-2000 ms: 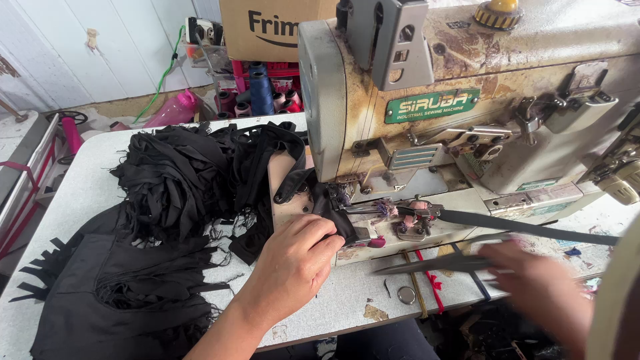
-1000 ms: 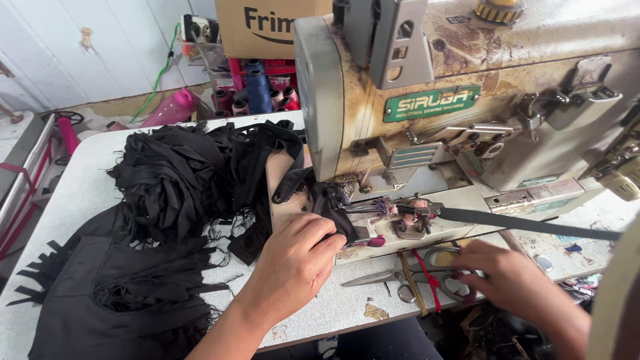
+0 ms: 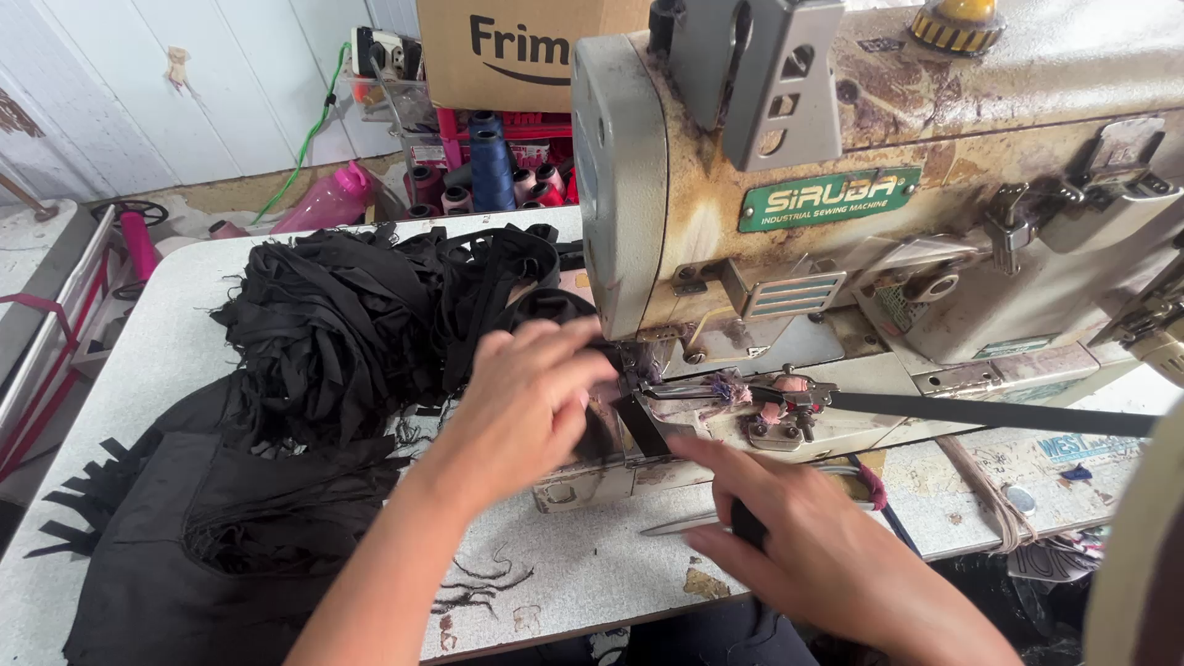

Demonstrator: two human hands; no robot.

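My left hand [image 3: 518, 416], blurred, is raised beside the needle area of the industrial sewing machine [image 3: 629, 185]. Its fingers are apart, over black cloth, with no clear grip. My right hand [image 3: 805, 527] is in front of the machine bed, its index fingertip at the end of a short black strip [image 3: 643, 427]. Something black shows between its thumb and fingers; whether it is held is unclear. Metal scissors [image 3: 680, 525] show partly under this hand. A long black band [image 3: 999, 410] runs from the right into the folder. Black fringed cloth [image 3: 324, 333] is heaped at the left.
A black cloth piece [image 3: 139, 555] lies at the table's left front. Behind the table are thread cones [image 3: 490, 171], a cardboard box [image 3: 536, 55] and a pink bottle [image 3: 328, 199]. Loose threads [image 3: 486, 583] lie near the front edge, and a cord [image 3: 985, 490] crosses the table at the right.
My left hand has lifted from the cloth at the needle area and moved a little left. My right hand has moved left from the scissors' handles toward the front of the machine bed.
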